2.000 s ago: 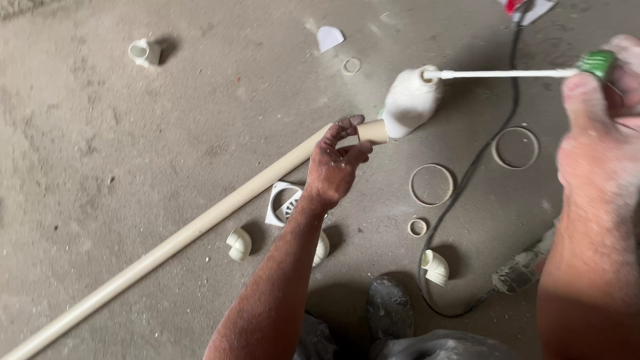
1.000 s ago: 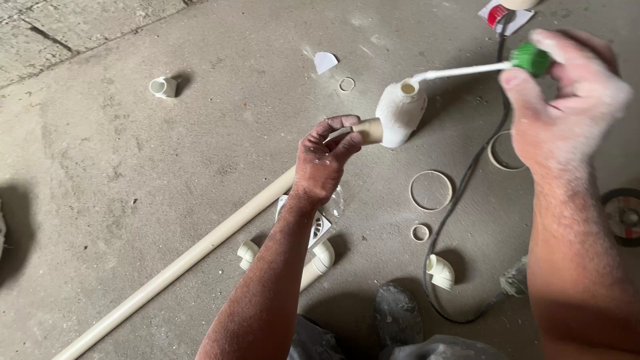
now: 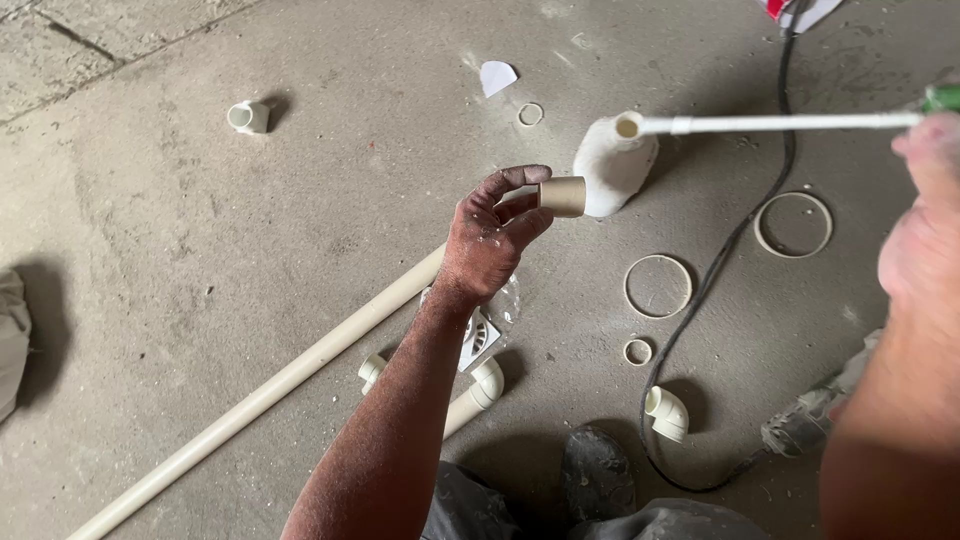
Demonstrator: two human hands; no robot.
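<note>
Between the thumb and fingers of my left hand [image 3: 499, 225] is the end of a short beige plastic pipe piece [image 3: 564, 196]. Just beyond it a white plastic bottle [image 3: 611, 165] with an open neck stands on the floor. My right hand [image 3: 926, 195], blurred at the right edge, holds a green cap [image 3: 943, 97] with a long white applicator stem [image 3: 780, 124], whose far end is at the bottle's neck. A long beige plastic pipe [image 3: 285, 382] runs from behind my left hand to the lower left.
Plastic pipe elbows [image 3: 667, 414] and a white drain grate [image 3: 478, 339] lie around my forearms. Several thin rings [image 3: 658, 286] lie to the right, beside a black cable [image 3: 720, 259] leading to a dusty power tool [image 3: 806, 412]. Another fitting [image 3: 248, 117] stands at the upper left.
My right hand has moved right, away from the bottle, compared with one second ago. The short pipe piece remains in my left hand. The view has shifted.
</note>
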